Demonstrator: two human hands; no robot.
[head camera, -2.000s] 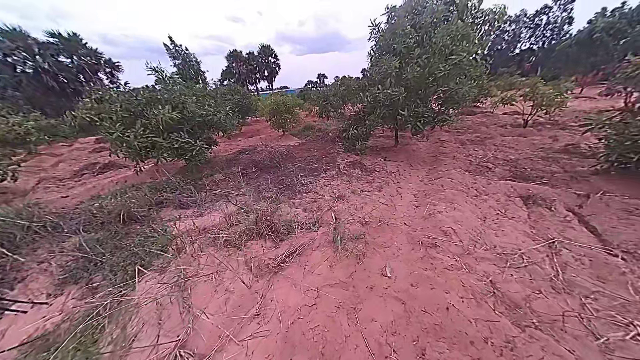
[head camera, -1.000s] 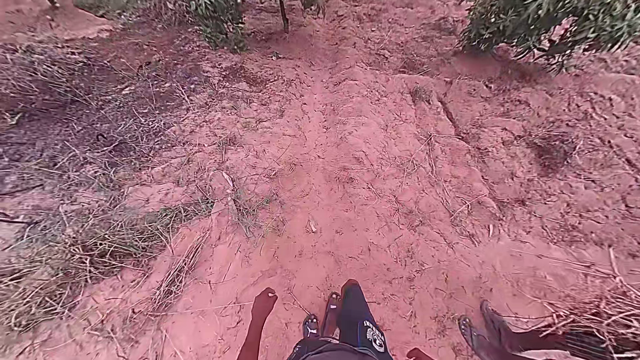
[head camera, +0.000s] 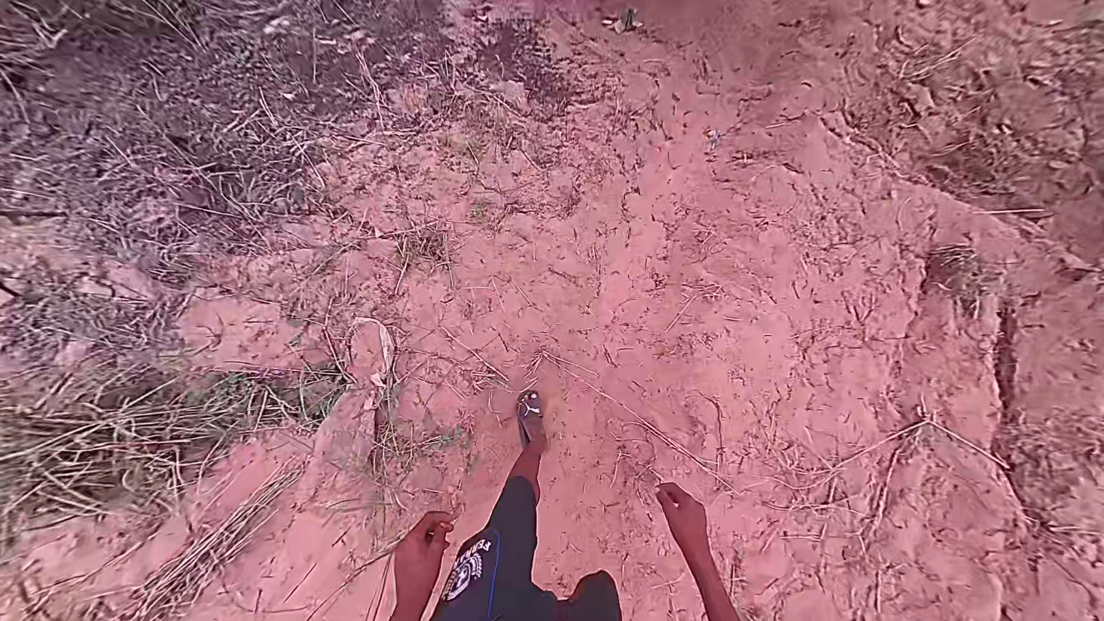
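Observation:
My left hand (head camera: 423, 545) hangs at the lower middle, beside my dark shorts (head camera: 496, 565), with its fingers curled and nothing seen in it. Lower right of centre, my right hand (head camera: 684, 509) is held away from the body over the soil, its fingers loosely curled and no object visible in it. One foot in a dark sandal (head camera: 530, 407) is stretched forward on the reddish ground. The other leg is bent, with only the knee area showing at the bottom edge.
Reddish sandy soil (head camera: 621, 302) bears scattered twigs. Dry grass (head camera: 95, 448) and grey brush (head camera: 172, 155) lie along the left. A pale strip of material (head camera: 384, 349) rests left of the foot. A thin branch (head camera: 925, 418) and a ground crack (head camera: 1005, 362) are on the right.
The view has tilted down from trees and field to the ground. My right hand is now in fuller view. The other person's feet at lower right have left the view.

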